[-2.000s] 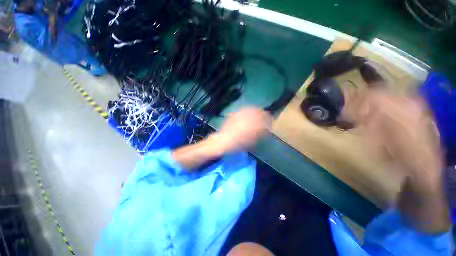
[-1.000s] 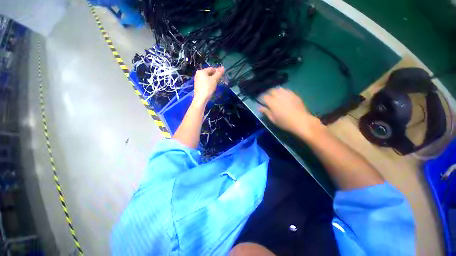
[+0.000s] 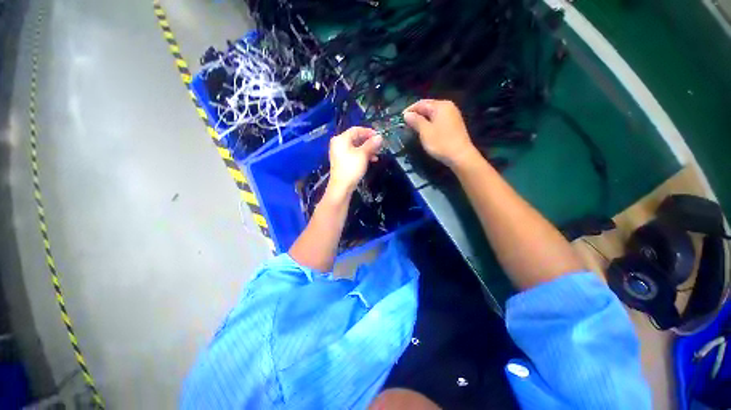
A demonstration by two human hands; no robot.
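My left hand [image 3: 353, 156] and my right hand [image 3: 439, 130] are close together over the bench's near edge. Each pinches, between thumb and fingertips, thin wire ends with small green bits [image 3: 390, 128] that span the gap between them. The wires lead towards the large pile of black cables [image 3: 457, 48] on the green bench top. The exact piece held is too small to tell. A black headset [image 3: 644, 284] lies at the right on the tan board [image 3: 595, 250], away from both hands.
Below my left forearm is a blue bin [image 3: 276, 188] with dark scraps. Beyond it another bin holds white and black strands [image 3: 255, 96]. Yellow-black tape [image 3: 232, 170] runs along the grey floor. A blue tray [image 3: 691, 352] with a white-handled tool is at the lower right.
My right hand has gone from the headset to the cable pile's near edge. My left hand has moved over the bin, then up beside my right hand. The view has swung, shifting the headset lower right.
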